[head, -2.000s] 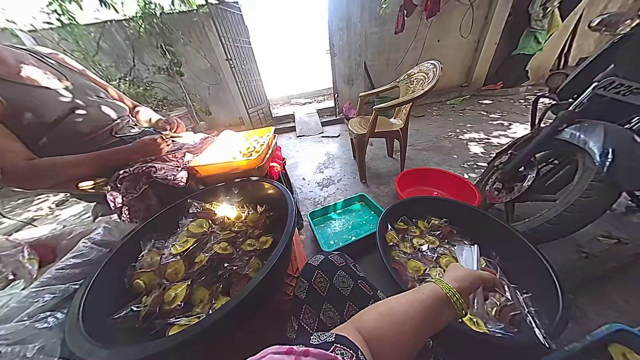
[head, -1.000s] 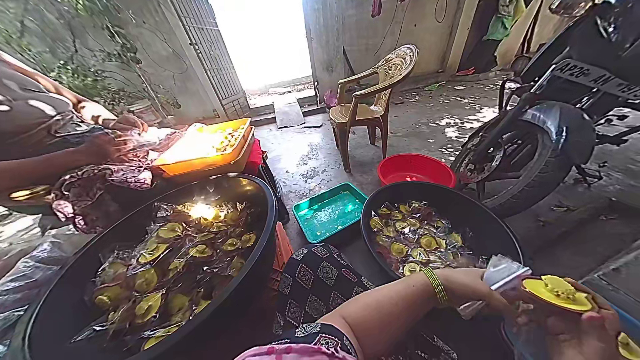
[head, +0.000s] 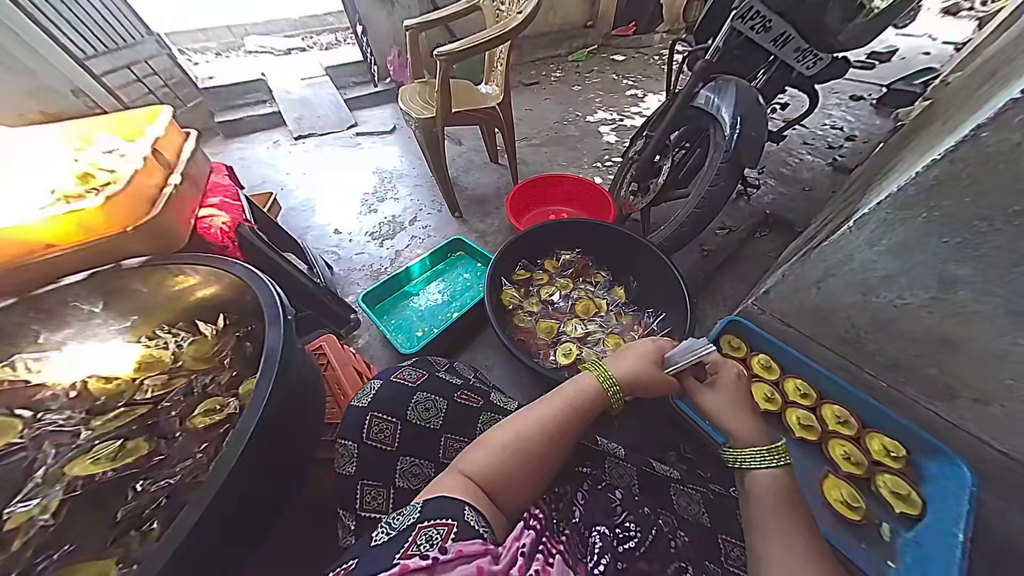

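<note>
My left hand (head: 644, 370) grips a small stack of clear plastic bags (head: 689, 353) above the right edge of a round black tub (head: 588, 240). My right hand (head: 722, 394) touches the near side of the same stack with its fingertips. Inside the tub lie many plastic-wrapped yellow pieces (head: 564, 308). At the right, a blue tray (head: 948, 488) holds several unwrapped round yellow pieces with dark rims (head: 846, 454), laid in rows. A larger black tub (head: 292, 400) on the left also contains wrapped yellow pieces (head: 108, 456).
A green tray (head: 432, 296) lies between the tubs, and a red basin (head: 560, 200) stands behind the round tub. Orange trays (head: 104, 216) are stacked at left. A plastic chair (head: 472, 88), a parked motorcycle (head: 712, 136) and a low concrete wall (head: 912, 240) stand around.
The yellow piece held at the right a second ago is no longer in my hands. Both hands have come together at the bag stack. The view has swung right.
</note>
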